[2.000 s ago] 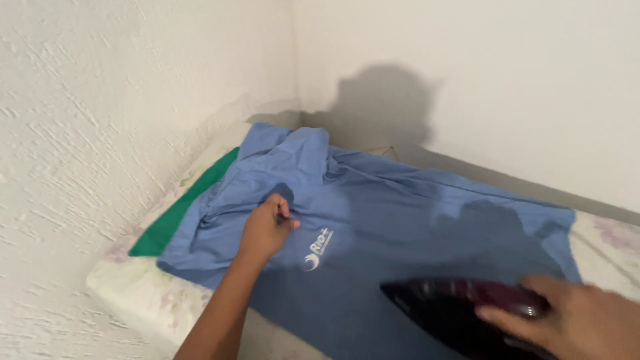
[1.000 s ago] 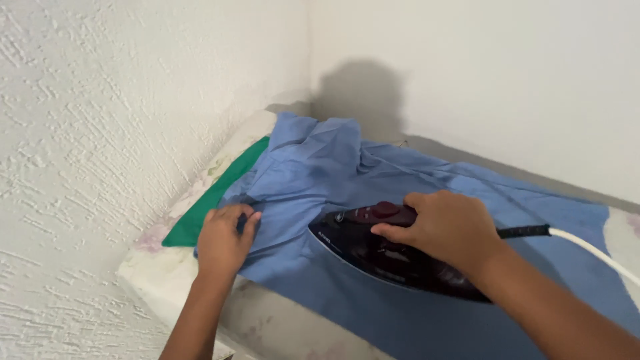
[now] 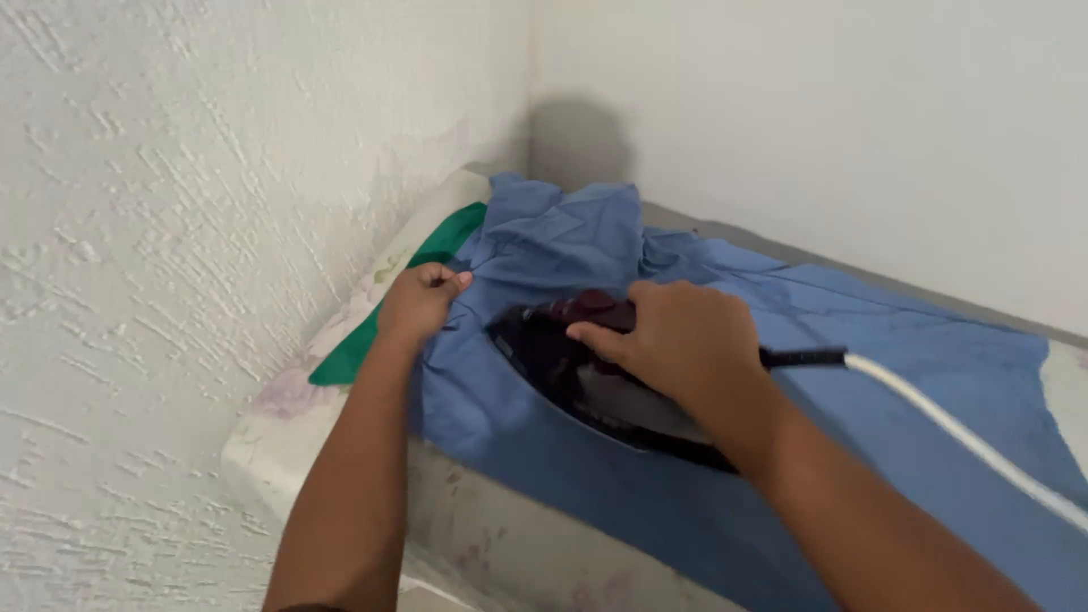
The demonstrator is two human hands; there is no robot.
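Observation:
A blue cloth garment (image 3: 544,484) lies spread out, bunched and wrinkled at its far left end. My right hand (image 3: 693,340) grips the handle of a black and dark red clothes iron (image 3: 586,382), whose tip points left toward the wrinkled part. The iron lies on the cloth, its soleplate hidden. My left hand (image 3: 421,302) pinches the garment's left edge between thumb and fingers, just left of the iron's tip. Under that hand and the garment's edge, a green cloth (image 3: 348,357) shows.
A flower-patterned padded surface (image 3: 476,518) bears the garment. A textured white wall (image 3: 170,255) rises close on the left, and a smooth white wall (image 3: 807,127) stands behind. From the iron's heel a white cord (image 3: 960,433) with a black sleeve runs to the right.
The iron in my right hand has moved left across the garment since the earliest frame. My left hand, fingers apart over the edge one second ago, now pinches the cloth further up.

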